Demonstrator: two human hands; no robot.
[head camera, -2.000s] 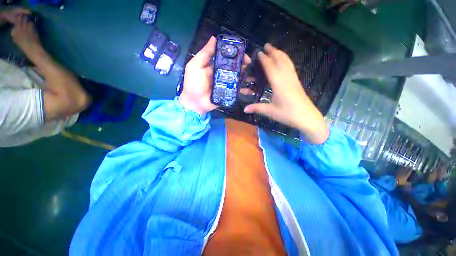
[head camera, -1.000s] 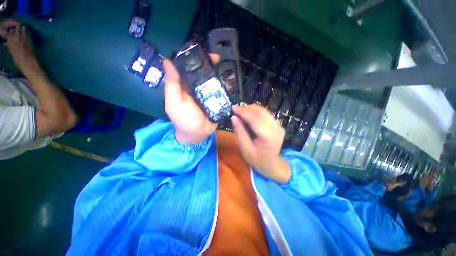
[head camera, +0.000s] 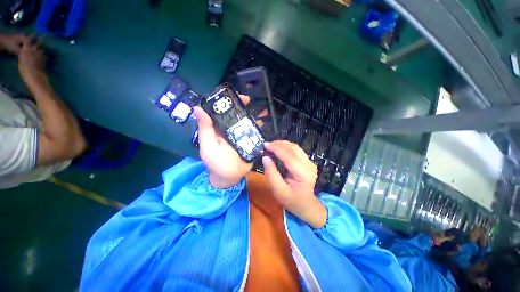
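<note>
My left hand holds a black phone body tilted, its open side up. A pale ring shows at its upper end and a silvery-blue circuit area at its lower half. My right hand has its thumb and fingertips pinched at the phone's lower right corner; whether a small part is between them cannot be told. A thin dark housing part lies behind the phone, over the black tray.
Several phone bodies lie on the green bench at the left. A clear blister tray is at the right. A neighbour's arm and a blue bin are at the far left. Metal rails cross the upper right. More people sit at the lower right.
The right hand has come from open above the tray to pinched at the phone's lower corner. The phone has tilted from upright. The dark housing part has come into view behind it.
</note>
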